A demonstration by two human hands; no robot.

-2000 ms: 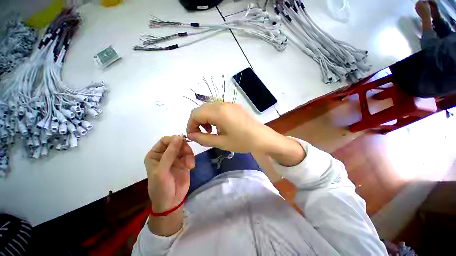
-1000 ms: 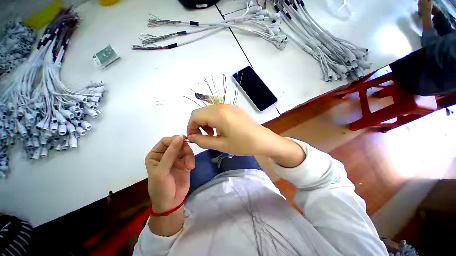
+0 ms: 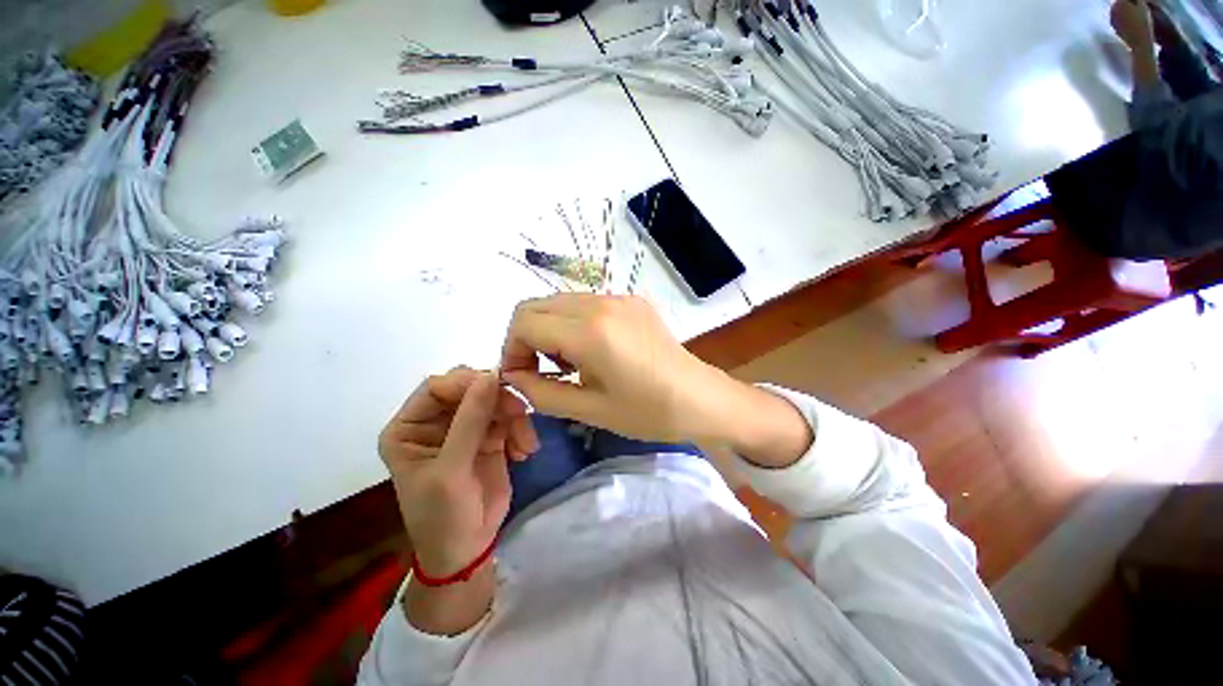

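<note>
My left hand (image 3: pixel 456 456), with a red band at the wrist, and my right hand (image 3: pixel 610 362) meet fingertip to fingertip in front of the table edge. Both pinch a tiny wire end (image 3: pixel 502 379); its detail is hidden by the fingers. Core wires (image 3: pixel 579 244) fan out on the table beyond my right hand, with a small dark and yellow-green piece (image 3: pixel 570 268) among them, perhaps a cutter. The cable they belong to is mostly hidden under my hands.
A smartphone (image 3: pixel 684 239) lies right of the wires. Cable bundles lie left (image 3: pixel 134 295) and right (image 3: pixel 858 127). Separate cables (image 3: pixel 563 83) lie across the far table. A small greenish box (image 3: pixel 286 150) is near the left pile. A person's arm (image 3: pixel 1140 67) and red stool (image 3: pixel 1033 275) are at right.
My hands stay pinched together. My right hand has shifted slightly down, showing more of the fanned wires and yellow-green piece. My left fingers have curled a little.
</note>
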